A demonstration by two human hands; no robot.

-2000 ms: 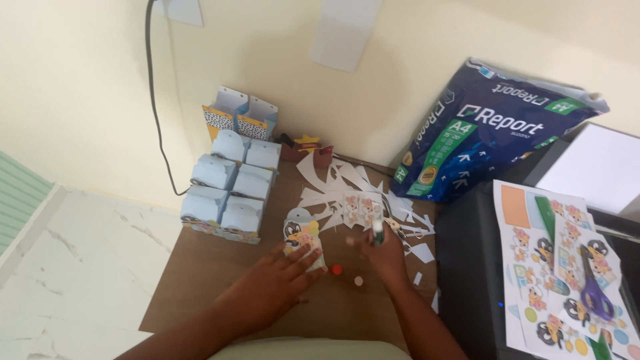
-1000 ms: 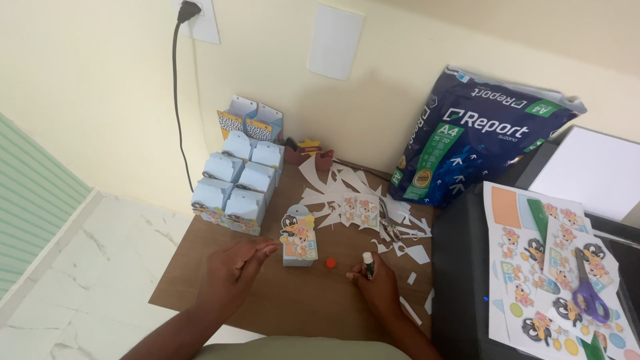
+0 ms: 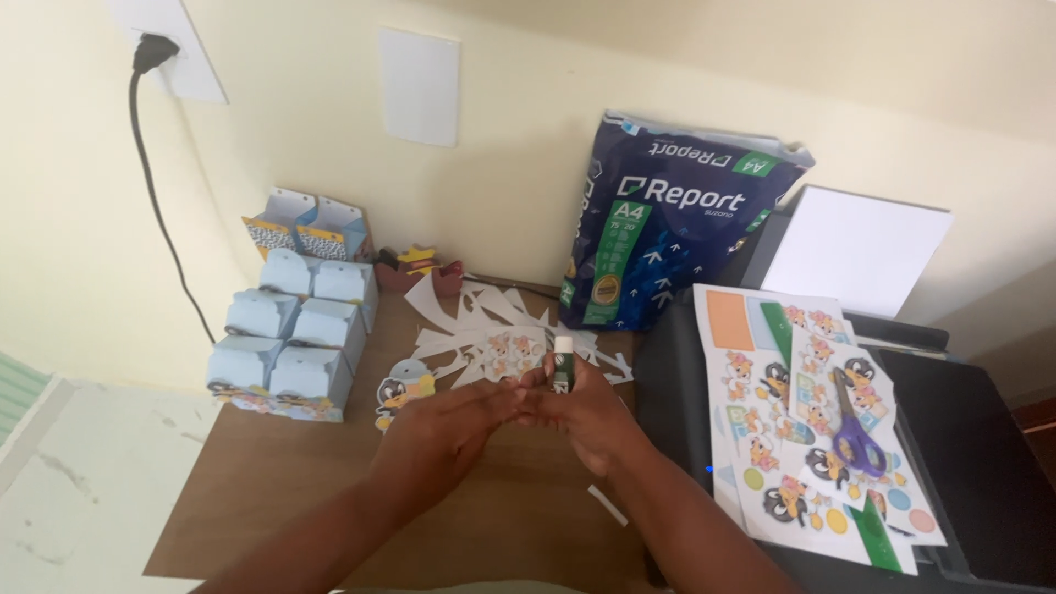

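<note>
My right hand (image 3: 587, 412) holds a small glue bottle (image 3: 563, 363) with a white cap, upright between thumb and fingers. The fingertips of my left hand (image 3: 450, 429) meet those of the right; whether something small is between them is hidden. Just behind my left hand lies a small light-blue box with a cartoon duck cutout (image 3: 402, 392), partly covered by the hand. Beyond both hands, a printed paper piece with cartoon figures (image 3: 513, 351) rests among white paper scraps (image 3: 462, 318).
Light-blue paper boxes (image 3: 322, 322) stand in rows at the left of the wooden table (image 3: 272, 495). A blue paper pack (image 3: 676, 223) leans on the wall. At right, a black printer (image 3: 973, 462) bears printed sheets (image 3: 742, 396) and purple-handled scissors (image 3: 860, 445). Dark red pieces (image 3: 421, 272) lie behind.
My hands have come together in front of the scraps; a second ago they were apart, with the duck box between them in full view. The red disc seen on the table then is out of sight.
</note>
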